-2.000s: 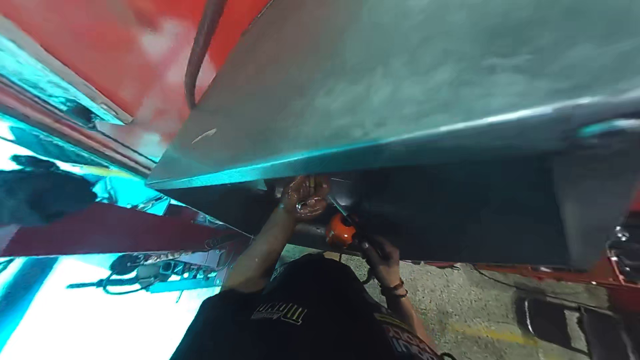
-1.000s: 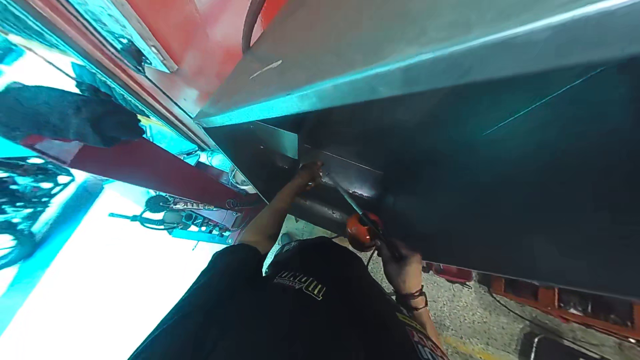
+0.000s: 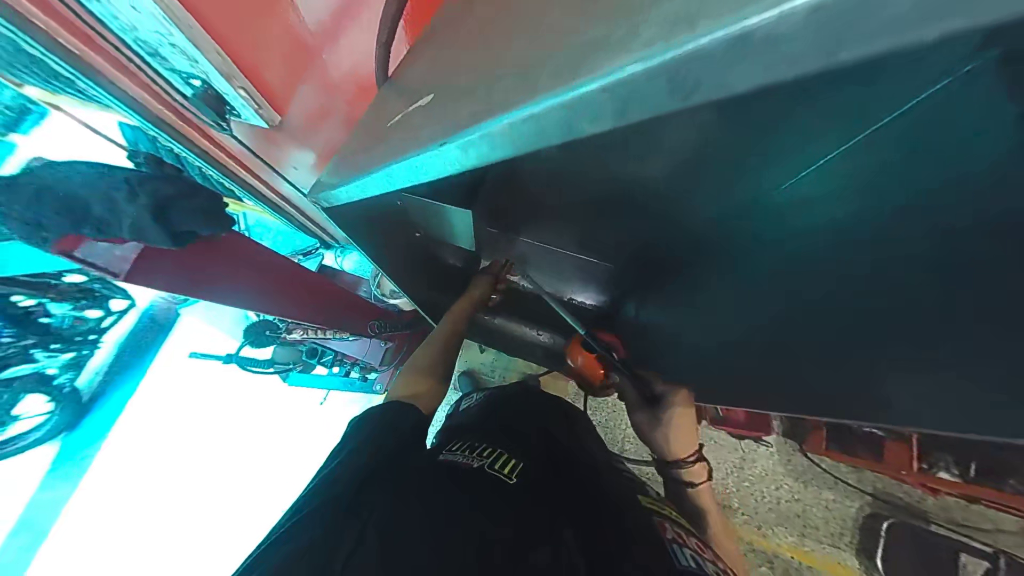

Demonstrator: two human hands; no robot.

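Note:
My right hand (image 3: 656, 412), with dark bands at its wrist, is closed around the dark handle of a long-shafted hand tool (image 3: 564, 310). The metal shaft slants up and left toward my left hand (image 3: 492, 282). Beside the handle is a rounded orange object (image 3: 590, 362); what it is cannot be told, nor whether it is part of the tool. My left hand is at the shaft's far end, against the inside of a dark sheet-metal housing (image 3: 552, 268). Its fingers are bent, and whether they pinch anything is too small and dark to tell.
A thick metal edge (image 3: 560, 112) runs above my hands. Red panels (image 3: 320, 48) rise at the upper left, and a red beam (image 3: 264, 276) crosses below them. Motorcycle parts (image 3: 56, 344) show at the left. Red frames (image 3: 872, 448) and a dark cable lie on the floor at the lower right.
The view has shifted, showing more of the housing's inside. My hands are farther apart than two seconds ago, and more of the tool's shaft shows between them. My right hand stays on the handle.

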